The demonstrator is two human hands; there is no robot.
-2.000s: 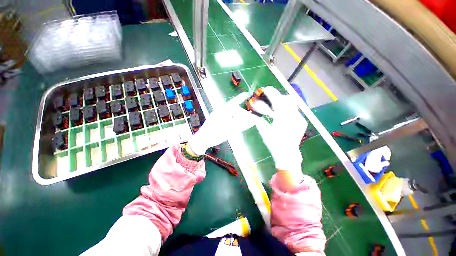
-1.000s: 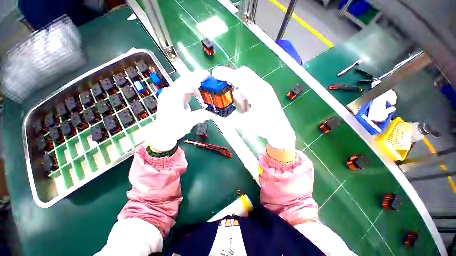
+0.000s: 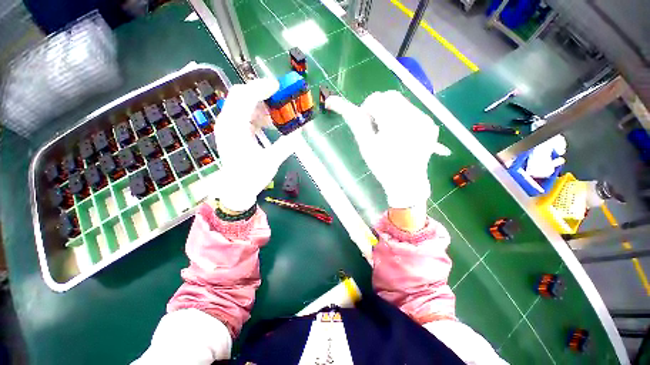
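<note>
My gloved left hand (image 3: 246, 132) holds a coil component (image 3: 291, 103) with a blue top and two copper-orange windings, above the belt's near edge. My gloved right hand (image 3: 395, 139) is apart from it, over the green belt, a finger extended left. Its fingertip is at a small dark component (image 3: 324, 95) on the belt; whether they touch is unclear. A metal-rimmed tray (image 3: 44, 242) at the left has pale green grid cells, partly filled with black-topped components and at least one blue-topped one (image 3: 201, 117). My left hand hides part of its right side.
Another dark component (image 3: 291, 183) and a red-handled tool (image 3: 299, 209) lie on the bench. Several components stand along the belt (image 3: 470, 285). Clear plastic trays (image 3: 64, 78) are behind the metal tray. A blue bin (image 3: 531, 175) and yellow basket (image 3: 566, 203) are beyond the belt.
Both hands were at the blue-topped component a second ago. My right hand has let go and moved right; my left hand holds the component slightly higher and further left.
</note>
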